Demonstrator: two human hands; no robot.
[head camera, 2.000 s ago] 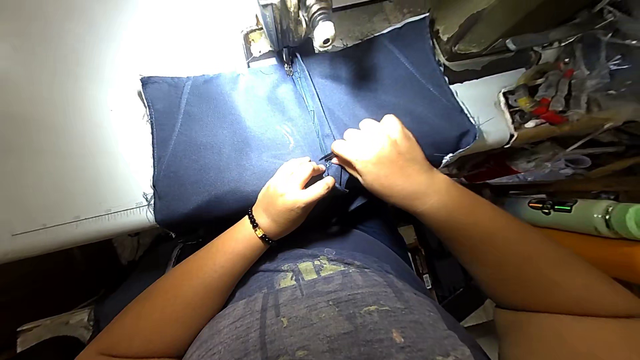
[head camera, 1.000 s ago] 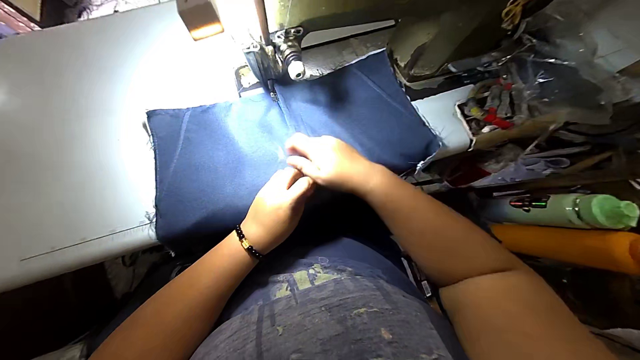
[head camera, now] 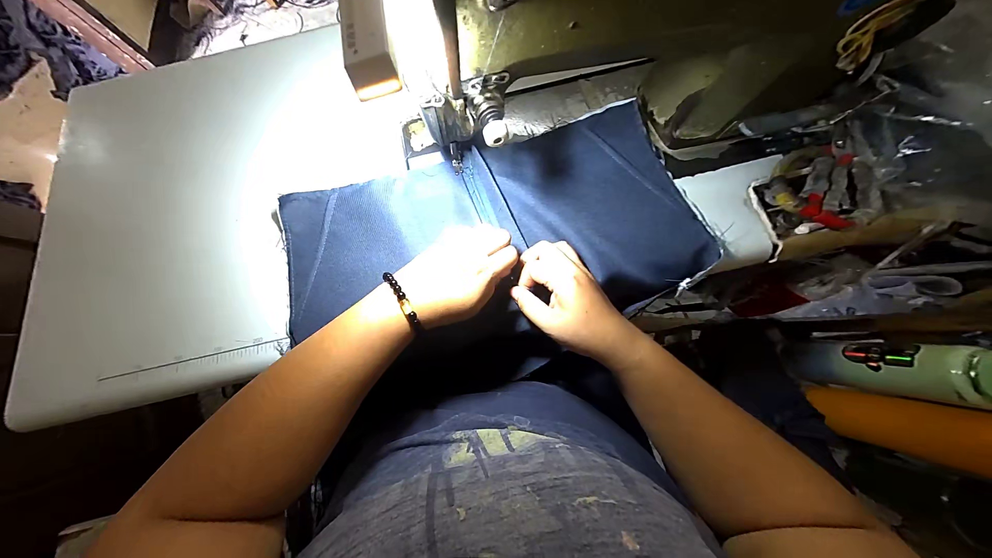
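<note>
Dark blue fabric (head camera: 372, 225) with frayed edges lies across the sewing machine's bed, a long folded seam running down its middle from the presser foot (head camera: 457, 161). My left hand (head camera: 465, 271), a beaded bracelet on its wrist, rests on the cloth with its fingers bent at the seam. Close to its right, the thumb and fingers of my right hand (head camera: 562, 291) are curled at the seam's near part, pinching the cloth. The fingertips of both hands nearly meet. The needle area of the sewing machine (head camera: 453, 116) stands over the seam's far end.
A lit lamp (head camera: 372, 54) hangs beside the machine head. On the left stretches the white tabletop (head camera: 155, 232) with a printed ruler. Tools with red parts (head camera: 825, 201) lie in a tray at the right, above a green bottle (head camera: 914, 368) and an orange roll (head camera: 907, 426).
Compared with one second ago, my hands have come apart slightly; the left has moved forward over the cloth and the right now sits beside it. The folded seam shows more plainly.
</note>
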